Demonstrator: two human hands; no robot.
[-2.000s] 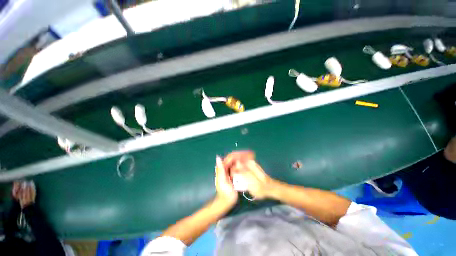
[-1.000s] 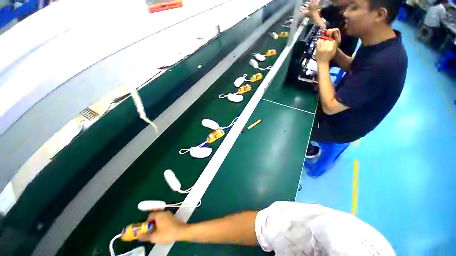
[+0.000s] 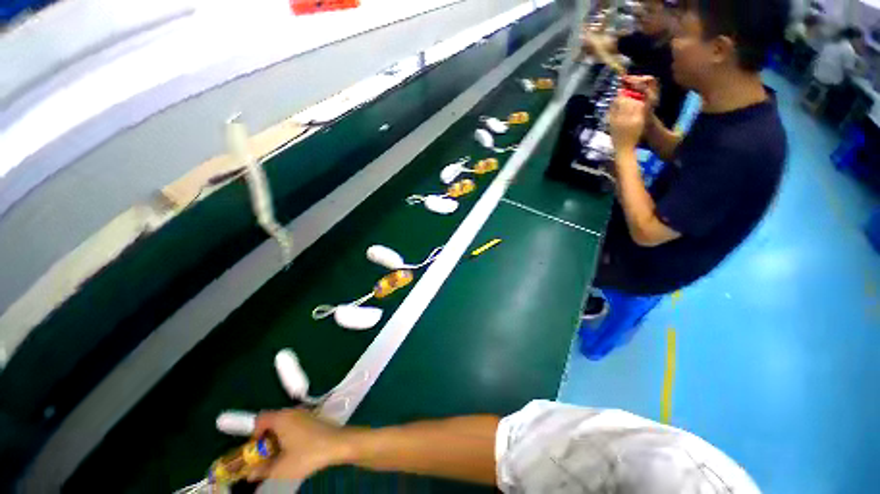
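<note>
My right hand [image 3: 294, 446] reaches across the pale metal rail at the lower left, its fingers closed on the end of a yellow-orange piece [image 3: 236, 463] with dark marks. A thin white cord runs from this piece to the bottom edge of the picture. A white oval housing [image 3: 235, 422] lies just beyond my fingers, partly behind them. Another white housing [image 3: 290, 372] with a looped cord lies near it on the green belt. My left hand is out of the picture.
The rail [image 3: 425, 287] divides the belt from the green ledge [image 3: 482, 338]. Several housings and yellow pieces lie up the belt. A yellow stick [image 3: 486, 247] lies on the ledge. A pale strip [image 3: 257, 188] hangs at left. A person [image 3: 709, 183] works beyond a black fixture [image 3: 579, 145].
Two seconds ago both hands were together over the ledge. Since one second ago, my right hand and the yellow-orange piece have shifted slightly left in view; the belt items appear lower and further left.
</note>
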